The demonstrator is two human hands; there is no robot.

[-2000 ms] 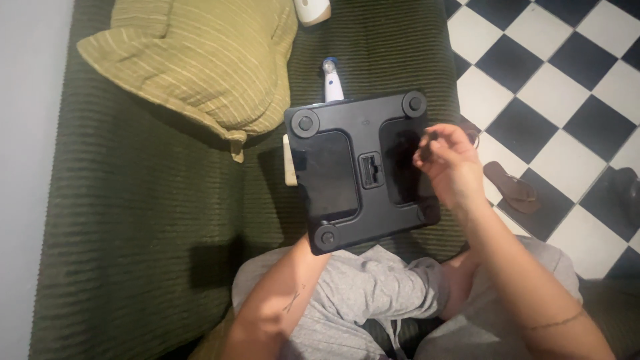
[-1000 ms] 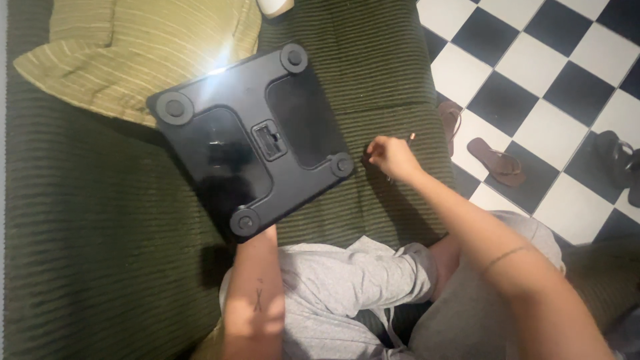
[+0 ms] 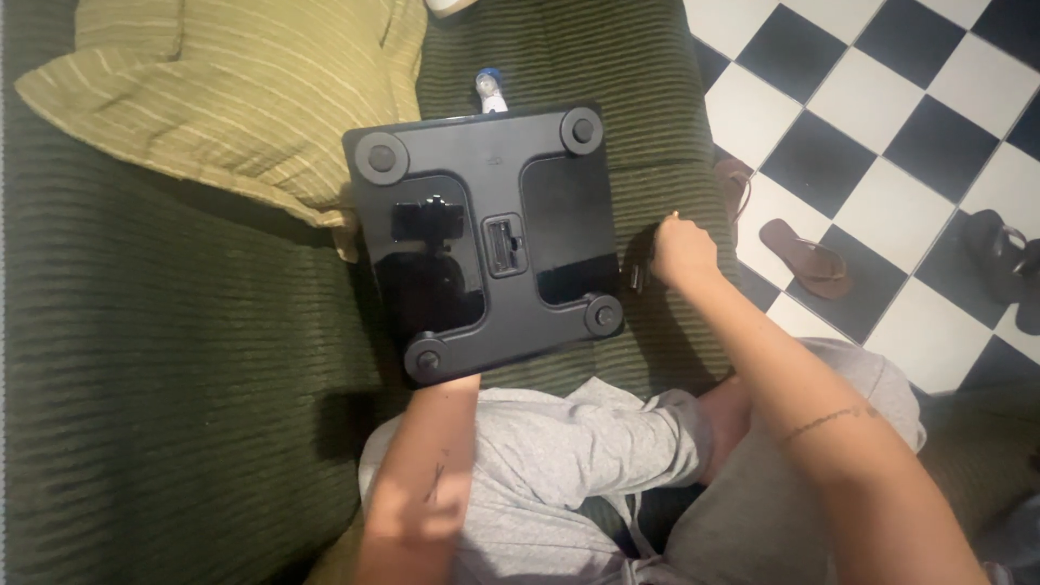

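A black glass-topped bathroom scale (image 3: 496,325) is held underside up, its four round feet facing me. In its middle is a small recessed compartment (image 3: 505,246); its contents cannot be made out. My left forearm reaches beneath the scale's near edge, and the left hand is hidden behind it. To the right of the scale, my right hand (image 3: 685,252) hovers over the sofa with curled fingers. A tiny tip shows at its top, and whether it holds something is unclear. Small shiny items (image 3: 636,279) show just left of this hand, blurred.
A green corduroy sofa (image 3: 203,390) lies below. A striped yellow-green cushion (image 3: 244,106) is at upper left, and a white and blue electric toothbrush (image 3: 491,91) is beyond the scale. Brown flip-flops (image 3: 808,260) and dark footwear (image 3: 995,244) rest on the checkered floor (image 3: 861,187).
My right hand has moved away from the scale's right side, where it was two seconds ago. The scale was tilted more a second ago and has turned back straighter.
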